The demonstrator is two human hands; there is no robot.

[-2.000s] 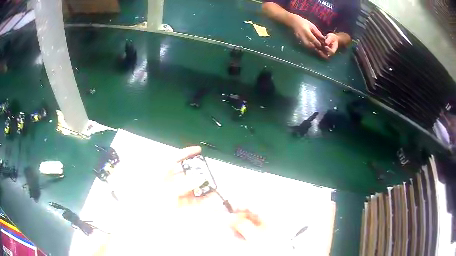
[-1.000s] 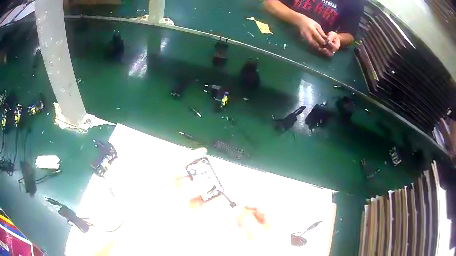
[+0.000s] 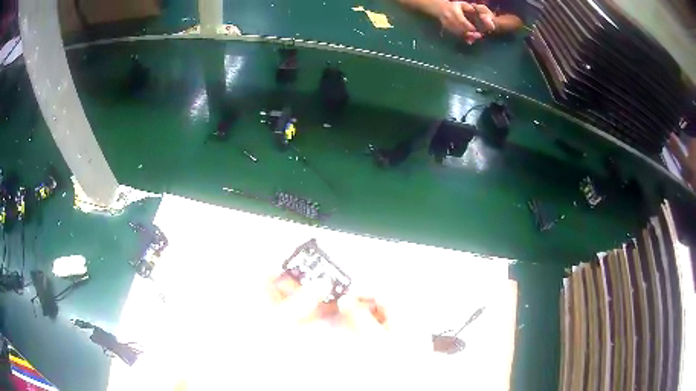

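Note:
An adapter housing (image 3: pixel 319 269) with a black rim and a pale board inside is held open side up over the bright white work sheet (image 3: pixel 229 336). My left hand (image 3: pixel 288 289) holds it at its lower left side. My right hand (image 3: pixel 362 309) is at its lower right corner. Both hands are washed out by glare, so the fingers are hard to make out, and I cannot tell whether the right one grips it. A small dark part with a thin cord (image 3: pixel 450 343) lies on the sheet at the right.
A board-and-cord unit (image 3: pixel 151 250) lies at the sheet's left edge, near a white block (image 3: pixel 70 266) and a black cord bundle (image 3: pixel 107 341). The green belt (image 3: pixel 191 153) carries dark parts. A pale post (image 3: pixel 61 107) stands left, stacked trays (image 3: pixel 626 321) right. Another person's hands (image 3: pixel 467 19) are across.
My right hand has moved left from the cord to the housing's lower corner. The housing is turned. Items on the belt have shifted left in view; the view has moved somewhat.

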